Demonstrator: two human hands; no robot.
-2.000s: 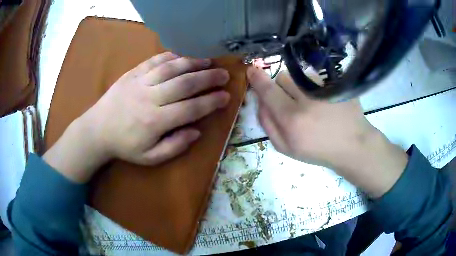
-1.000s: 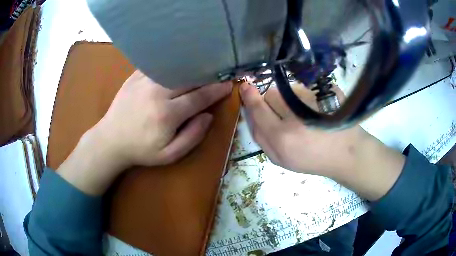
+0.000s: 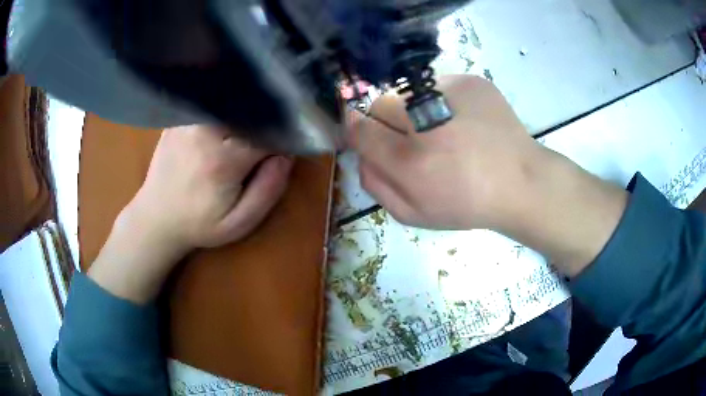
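Observation:
A large brown leather panel (image 3: 255,309) lies flat on the white machine table, its pale edge running down from the needle area. The sewing machine head (image 3: 85,66) is blurred and covers the needle and the panel's upper part. My left hand (image 3: 213,186) lies flat on the panel, with its fingertips hidden under the head. My right hand (image 3: 441,155) is at the panel's right edge, its fingertips near the needle area and partly hidden. A tension knob with a coil spring (image 3: 427,110) hangs in front of my right hand.
Brown panels (image 3: 19,162) are stacked at the far left, with layered edges below them. A printed ruler (image 3: 433,340) runs along the table's front edge. Worn, stained patches mark the table right of the panel. A dark seam (image 3: 596,112) crosses the table at the right.
The view has shifted, and the machine head now covers more at the upper left. My left hand's fingers have gone under the head. The panel's right edge stands more upright in view.

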